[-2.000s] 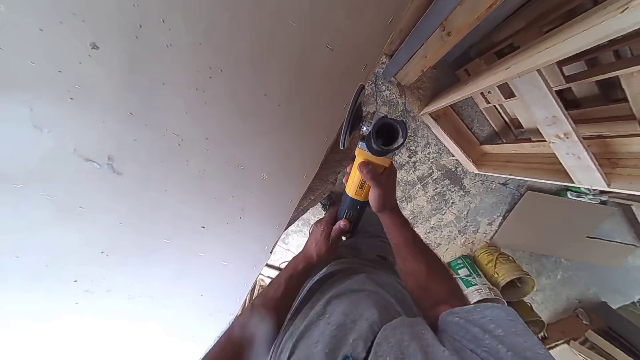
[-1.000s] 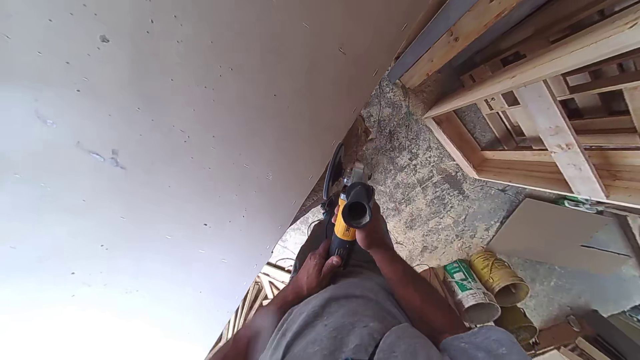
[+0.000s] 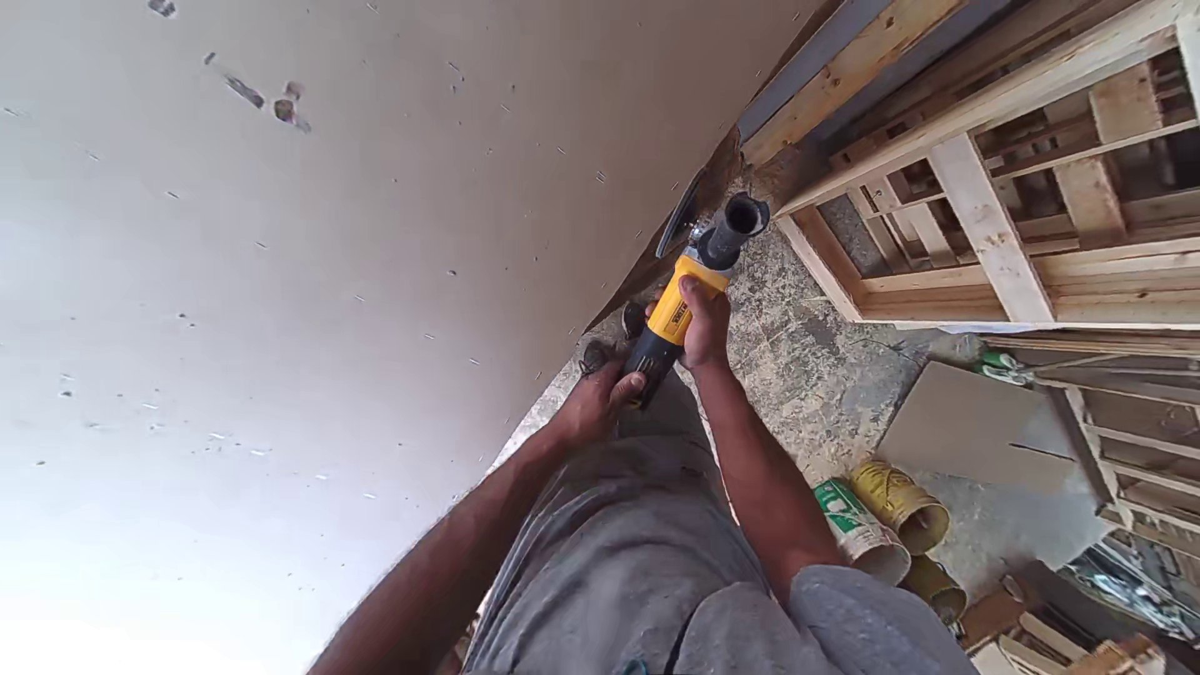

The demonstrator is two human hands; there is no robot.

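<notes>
A yellow and black DeWalt angle grinder (image 3: pixel 677 305) is held in front of my body by both hands. My right hand (image 3: pixel 703 323) wraps the yellow body, its thumb on top. Around the black rear end is my left hand (image 3: pixel 605 398). A black tube-like side handle or port (image 3: pixel 736 225) points up from the tool's head. The thin dark disc (image 3: pixel 680 214) is seen edge-on beside the large pale board (image 3: pixel 375 281); whether they touch cannot be told. The board has small marks and a few larger scuffs (image 3: pixel 284 110).
Wooden frames (image 3: pixel 994 225) stand at the upper right. Buckets, one white and green (image 3: pixel 862 530) and several yellow (image 3: pixel 900 506), sit on the stained concrete floor (image 3: pixel 797 356). A flat panel (image 3: pixel 975 427) lies behind them. Wood scraps (image 3: pixel 1050 637) are at the lower right.
The grinder, held in both hands, first came closer to my body, then moved out again toward the wooden frames. Its disc stays on the board's side.
</notes>
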